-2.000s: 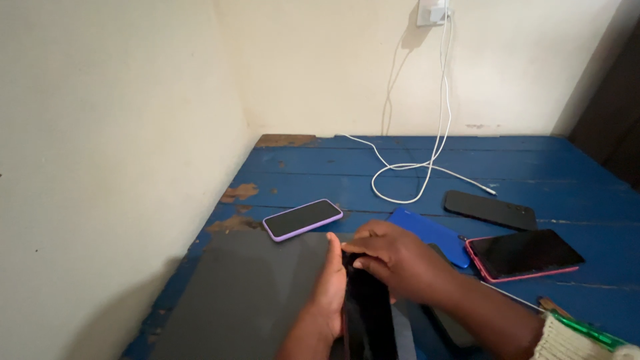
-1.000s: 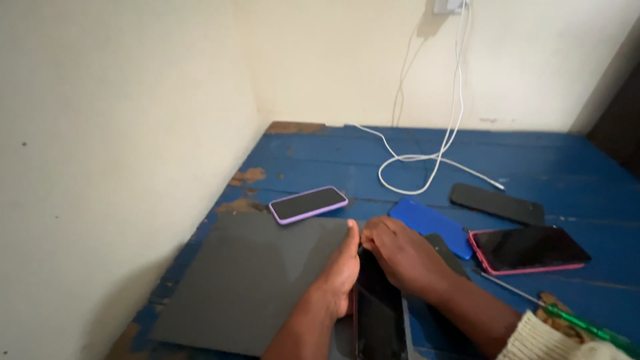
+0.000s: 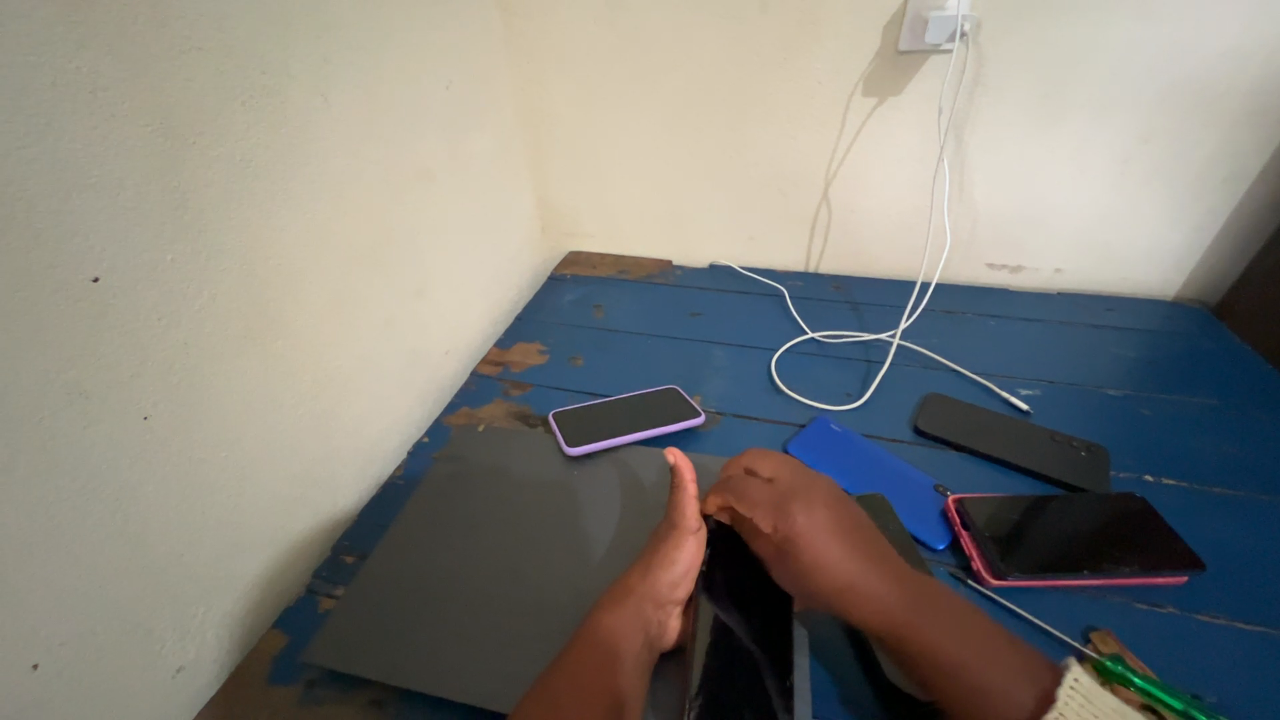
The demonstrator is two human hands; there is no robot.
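A dark smartphone (image 3: 742, 630) lies between my two hands at the bottom middle, its glossy screen facing up. My left hand (image 3: 668, 570) grips its left side, thumb pointing up. Over the phone's top end, the fingers of my right hand (image 3: 775, 515) are bent and pinched at its corner; their tips are partly hidden. A dark grey flat sheet (image 3: 520, 560) lies under and left of the hands. Beyond them is a phone in a purple case (image 3: 628, 420). Right of my right hand lies a blue phone or back cover (image 3: 870, 480), and a dark flat object (image 3: 893, 530) shows partly behind the wrist.
To the right are a black phone or case (image 3: 1010, 440), a phone in a pink-red case (image 3: 1085, 540) and a green-handled screwdriver (image 3: 1150, 690). A white charging cable (image 3: 850, 337) loops over the blue wooden table (image 3: 680, 310) from a wall socket (image 3: 920, 25).
Both hands stay at the dark phone's top end. My right hand's fingers have shifted slightly there. The other phones and the cable lie as before.
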